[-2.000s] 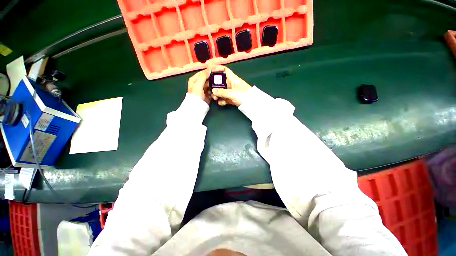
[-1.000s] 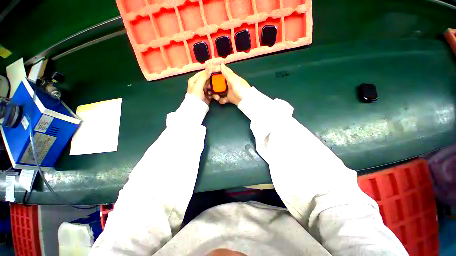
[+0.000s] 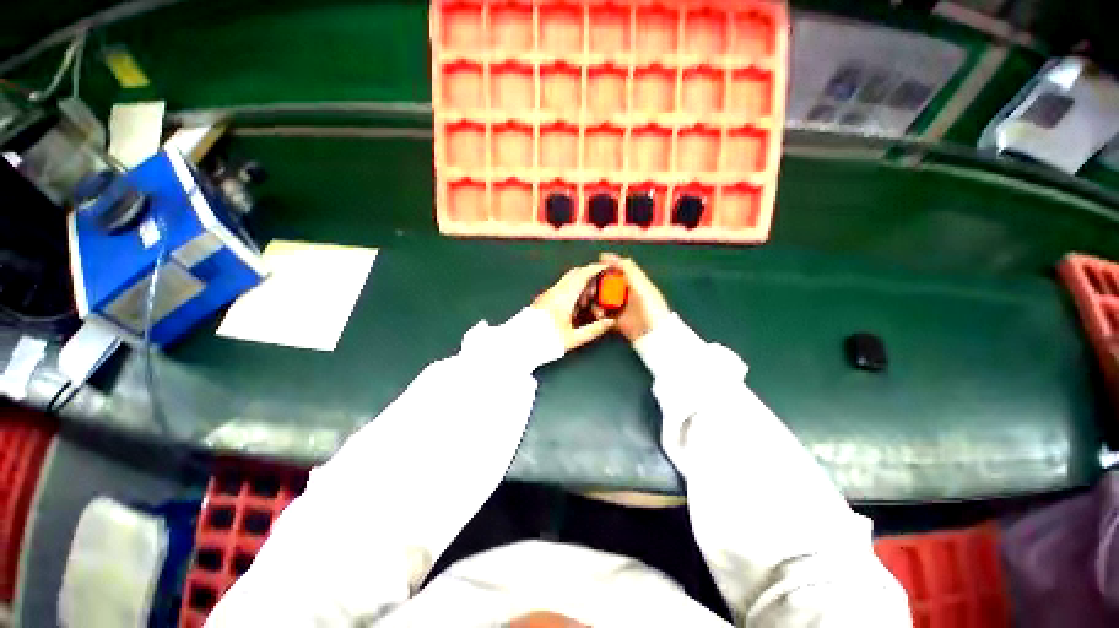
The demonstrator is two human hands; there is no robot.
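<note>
A small black smartwatch body with a lit orange-red screen is held between my two hands, just in front of the tray. My left hand is closed around its left side, where a second dark shape shows between the fingers; I cannot tell whether it is another device. My right hand grips its right side. The salmon-orange blister tray lies ahead, with several black devices in its near row and the other pockets empty.
A black device lies loose on the green bench at right. A blue box unit with a cable and a pale sheet are at left. A filled tray is low at left. A person's purple-grey sleeve shows at lower right.
The lit screen went from a white square on black to orange, now orange-red. The view has shifted, showing more of the tray and the filled tray at lower left. My hands still hold the device.
</note>
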